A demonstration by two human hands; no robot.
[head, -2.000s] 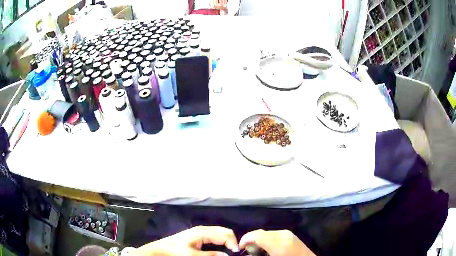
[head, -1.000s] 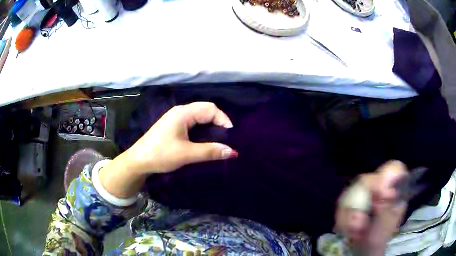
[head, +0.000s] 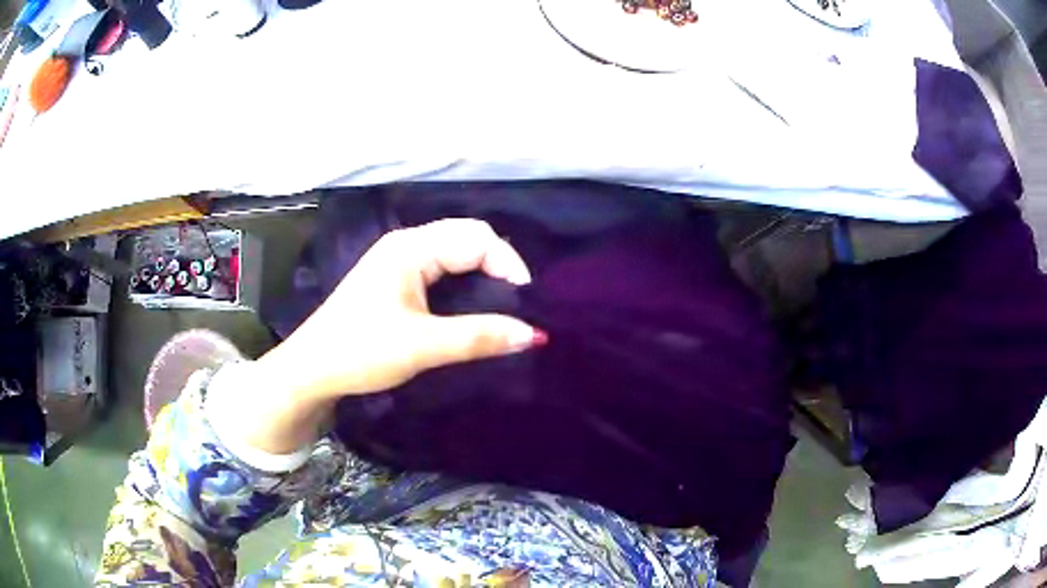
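Observation:
A large deep purple garment (head: 620, 356) lies over my lap below the table edge. My left hand (head: 402, 316) is over its left part, with thumb and forefinger apart and dark cloth showing between them. Nothing is seen between these fingertips; my other fingers are hidden behind the hand. My right hand is out of the picture. No needle or thread can be made out at the cloth.
The white table (head: 402, 115) runs across the top, with a bowl of amber-brown beads (head: 659, 10) cut off by the edge and a thin dark pointed tool (head: 758, 99). More purple cloth (head: 941, 345) hangs at right above white fabric (head: 947, 540). A spool box (head: 184, 270) stands below left.
The view has tilted down from the table to my lap. My hands were close together; the left now lies open over the garment. The right moved to the right, then out of the picture.

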